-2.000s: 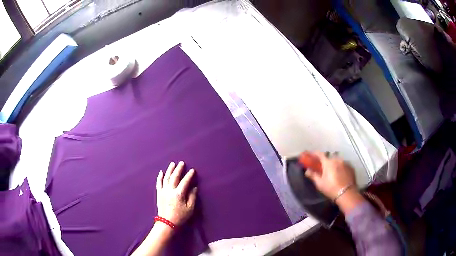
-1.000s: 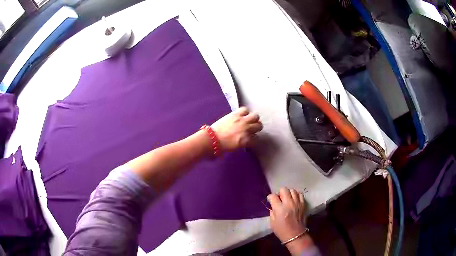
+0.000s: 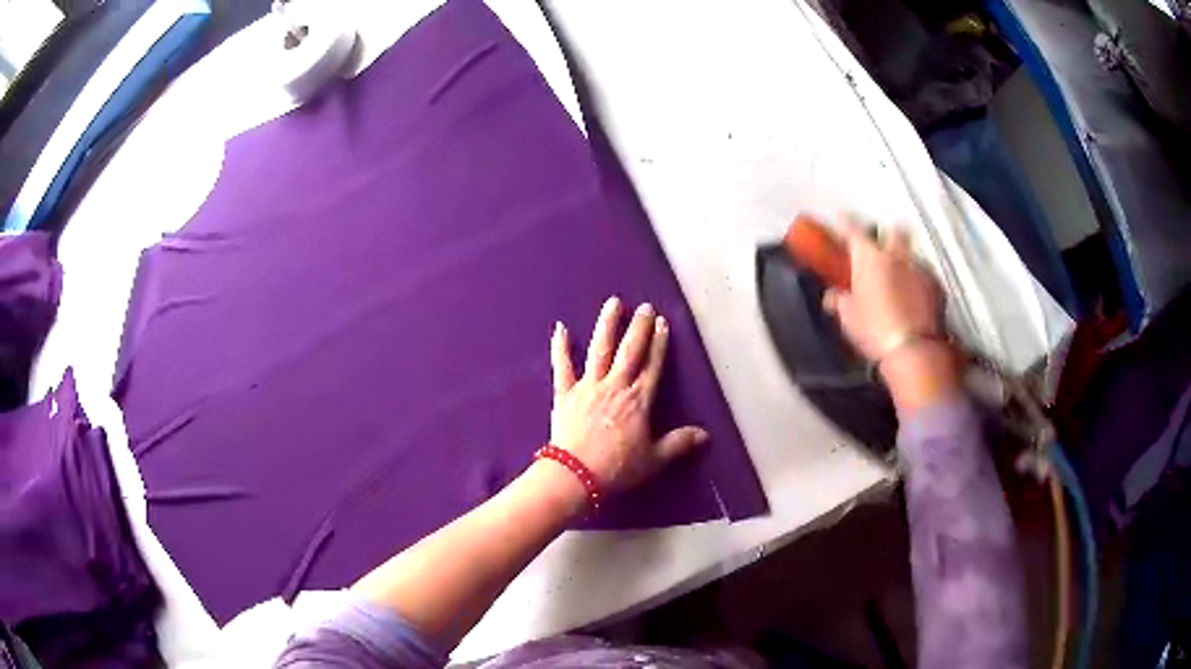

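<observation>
A purple garment panel (image 3: 379, 288) lies spread on the white padded table, its long edge running down the right side. The lower part of that edge is folded over, and a white strip (image 3: 549, 65) shows beside its upper part. My left hand (image 3: 611, 412) lies flat on the panel near the folded edge, fingers spread, holding nothing. My right hand (image 3: 888, 294) is closed on the orange handle of the dark steam iron (image 3: 816, 346), which is right of the panel on the table. The hand is slightly blurred.
A roll of white tape (image 3: 314, 59) stands at the panel's far edge. A stack of purple panels (image 3: 65, 510) and another purple bundle (image 3: 24, 294) are at the left. A blue-and-white board (image 3: 111, 98) lies beyond. Hose and cord (image 3: 1074, 523) trail from the iron at the right.
The panel's long edge is now folded over, covering the pale strip's lower part. My left hand has moved from the edge to lie flat. My right hand has left the panel corner and taken the iron's handle.
</observation>
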